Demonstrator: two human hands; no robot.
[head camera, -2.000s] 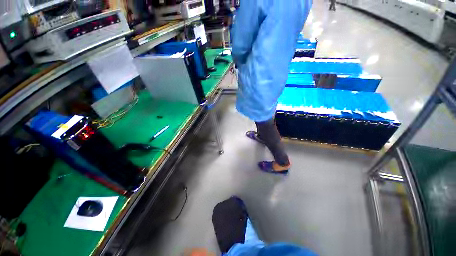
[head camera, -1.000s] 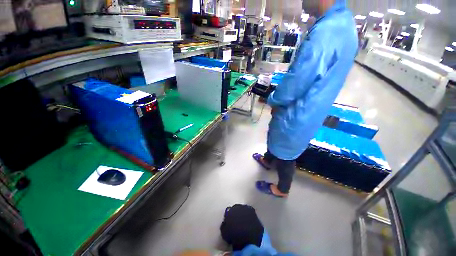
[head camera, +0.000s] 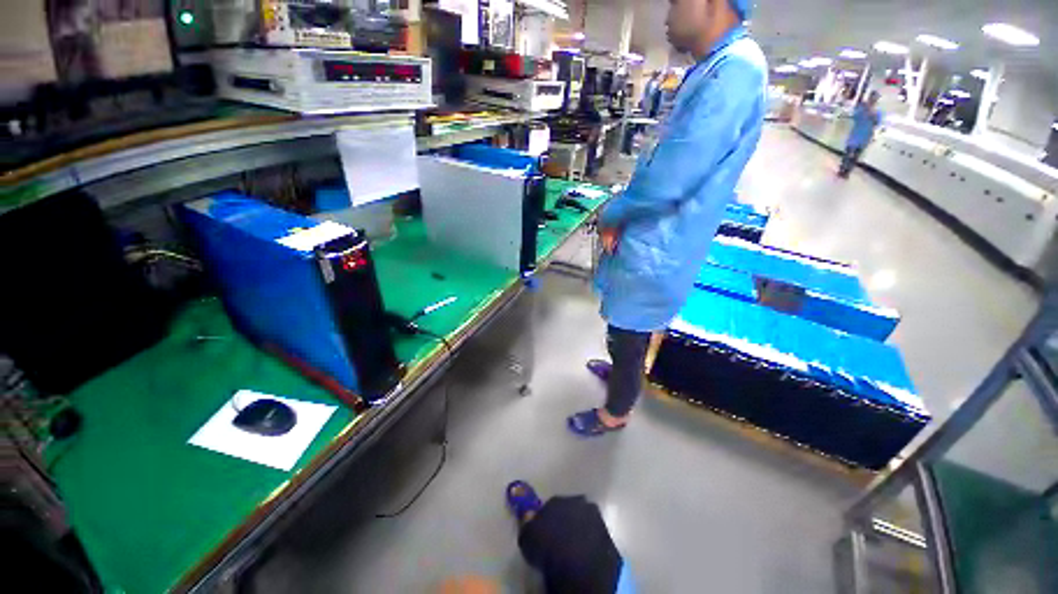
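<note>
Neither of my hands is identifiable; a blurred skin-coloured patch at the bottom edge cannot be made out. Nearest on the green-matted bench (head camera: 128, 487), a blue-filmed chassis unit (head camera: 273, 290) stands on edge, its black end face towards the aisle with small red digits lit. A black mouse (head camera: 265, 417) lies on a white sheet (head camera: 220, 435) in front of it. A black plug or handheld device (head camera: 400, 324) on a cable touches or sits beside the unit, near a thin pale pen (head camera: 437, 306). A grey-sided unit (head camera: 476, 215) stands further along.
A person in a blue smock (head camera: 685, 174) stands between bench and floor stacks. Blue units (head camera: 801, 360) lie on a pallet on the floor. A grey metal trolley (head camera: 928, 487) is at the right. A white tester (head camera: 331, 81) sits on the upper shelf. A cord (head camera: 444, 441) hangs towards the floor.
The view has tilted up, showing more of the hall. The person in the smock now stands nearer the bench, face partly in view. My leg shows in a different position. The bench unit stays put.
</note>
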